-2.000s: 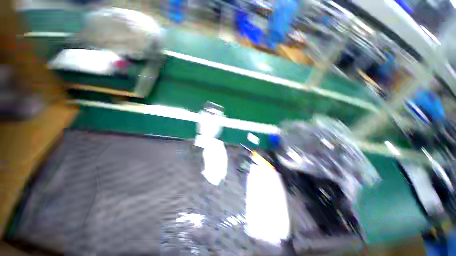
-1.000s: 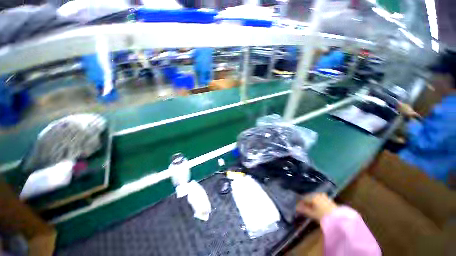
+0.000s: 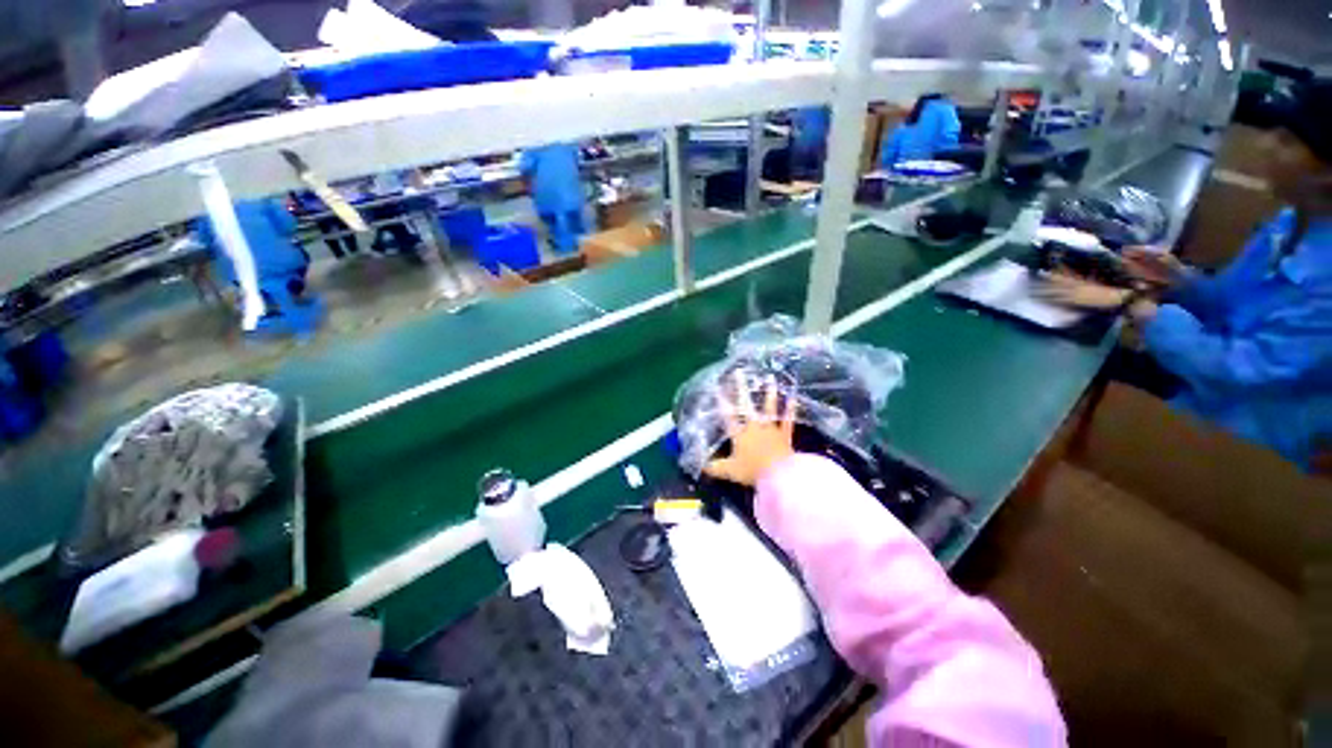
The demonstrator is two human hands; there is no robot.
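Observation:
My right hand [image 3: 752,439], in a pink sleeve, lies with its fingers spread on the near left side of a clear crinkled plastic bag [image 3: 847,380]. The bag sits over black contents at the line's edge; its inside is unclear. A grey soft pouch [image 3: 314,680] shows at the lower left, cut off by the picture's edge. My left hand is out of the picture. A flat white stack [image 3: 738,585] lies on the dark mat [image 3: 584,687], near a round black dish [image 3: 644,548] and a yellow handle [image 3: 678,510].
A white bottle [image 3: 510,520] stands upright beside a crumpled white cloth [image 3: 570,593]. A bagged grey-white heap [image 3: 183,468] sits on a side board at left. Brown cartons [image 3: 1169,585] stand at right. A person in blue [image 3: 1242,322] works farther along the green line [image 3: 511,402].
My right hand has moved from the mat's right edge up and left onto the plastic bag. The grey pouch has come into view at the lower left. The view has shifted and is sharper.

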